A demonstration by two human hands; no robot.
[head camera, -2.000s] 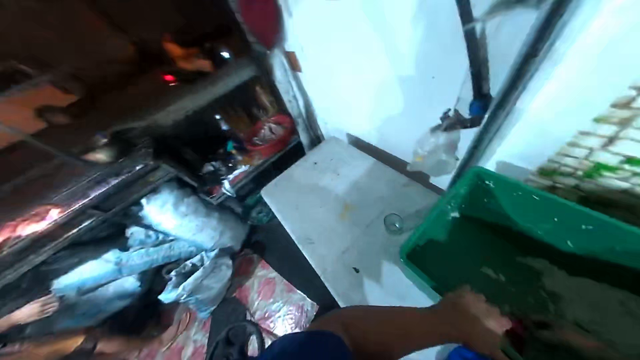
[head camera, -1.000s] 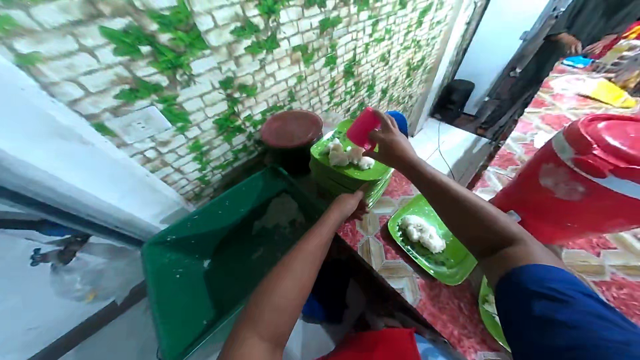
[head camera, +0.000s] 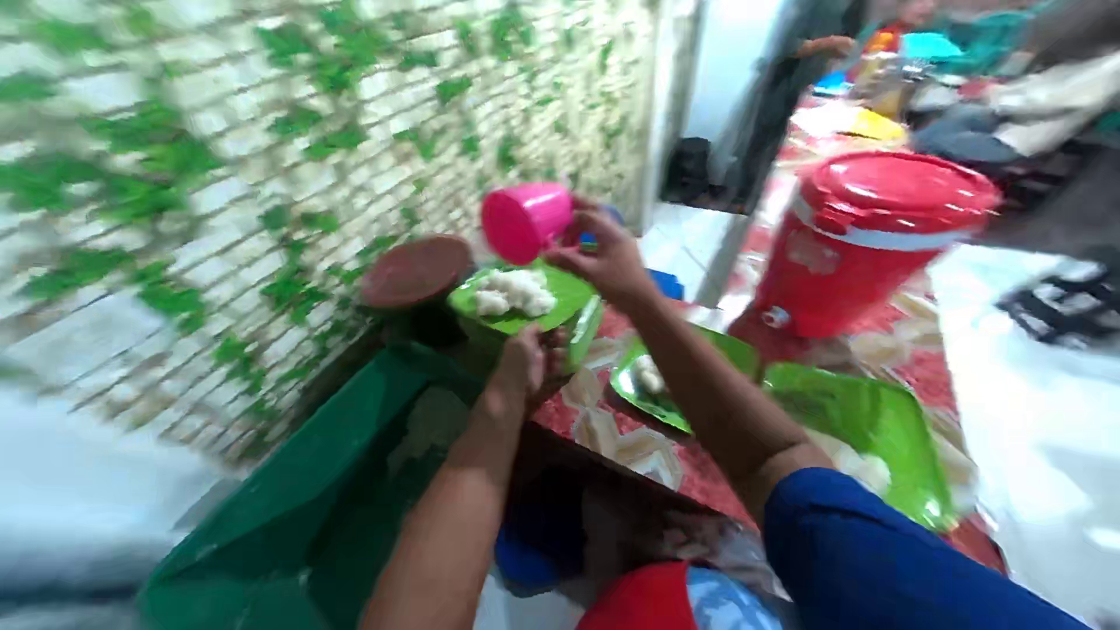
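Note:
My right hand (head camera: 599, 254) holds a pink plastic cup (head camera: 523, 223) by its handle side, tipped with its mouth to the left. Just below the cup, white rice (head camera: 514, 293) lies in clumps on the top green plate (head camera: 564, 297) of a stack. My left hand (head camera: 531, 354) touches the near edge of that stack; its fingertips are partly hidden. Under my right forearm is a second green plate (head camera: 643, 402) with rice, and a third green plate (head camera: 884, 429) with rice lies farther right, partly behind my sleeve.
A deep green plastic tub (head camera: 289, 490) stands at the lower left, by the brick-patterned wall (head camera: 350, 114). A round brown lid (head camera: 418, 269) is beside the stack. A red drink cooler (head camera: 840, 262) stands on the patterned tablecloth (head camera: 700, 464). A blurred person's arm (head camera: 827, 45) shows at the far end.
One second ago both hands were at the stack too, the cup nearer the rice; it has since lifted a little. Two seconds ago a hand was at the green tub. The view has swung right.

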